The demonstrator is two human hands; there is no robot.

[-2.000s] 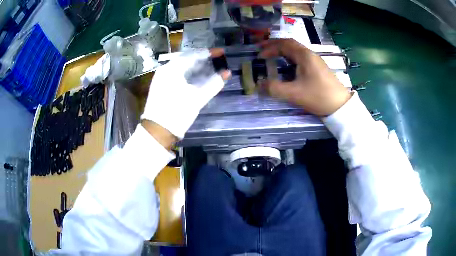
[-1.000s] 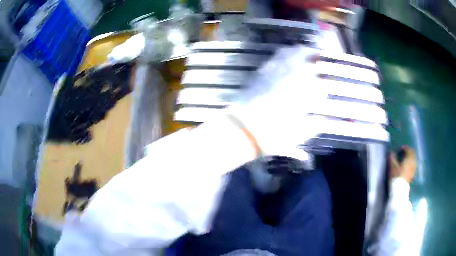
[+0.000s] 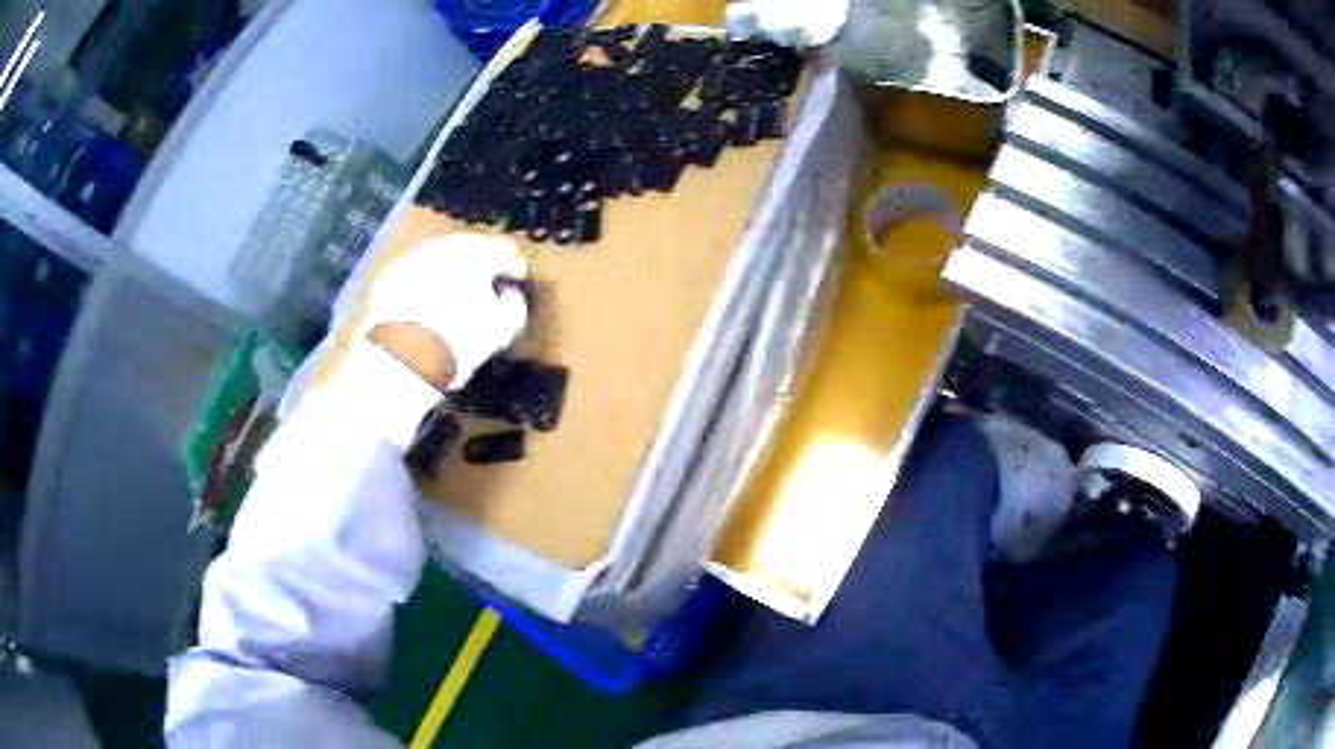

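Observation:
My left hand (image 3: 451,300), in a white glove, is over the cardboard sheet (image 3: 644,307), between two groups of small black plastic housings. A small dark patch shows at its blurred fingertips; I cannot tell whether it is a held housing. The large group of housings (image 3: 586,132) covers the far part of the cardboard. A few more housings (image 3: 505,392) lie in a small cluster nearer me, just below the hand. My right hand is out of the picture. A blurred tan part, perhaps the fixture (image 3: 1259,319), shows at the far right.
A yellow-bottomed tray (image 3: 805,483) with a tape roll (image 3: 911,224) lies right of the wrinkled clear liner (image 3: 732,351). The T-slot table (image 3: 1113,220) and handwheel (image 3: 1145,483) are at right. A white cloth (image 3: 788,21) and a cloudy bottle (image 3: 937,44) are beyond. A blue crate (image 3: 630,659) is under the cardboard.
The view has swung left. My left hand has moved from the machine table to the cardboard. My right hand, at the fixture and then at the far right, has left the picture.

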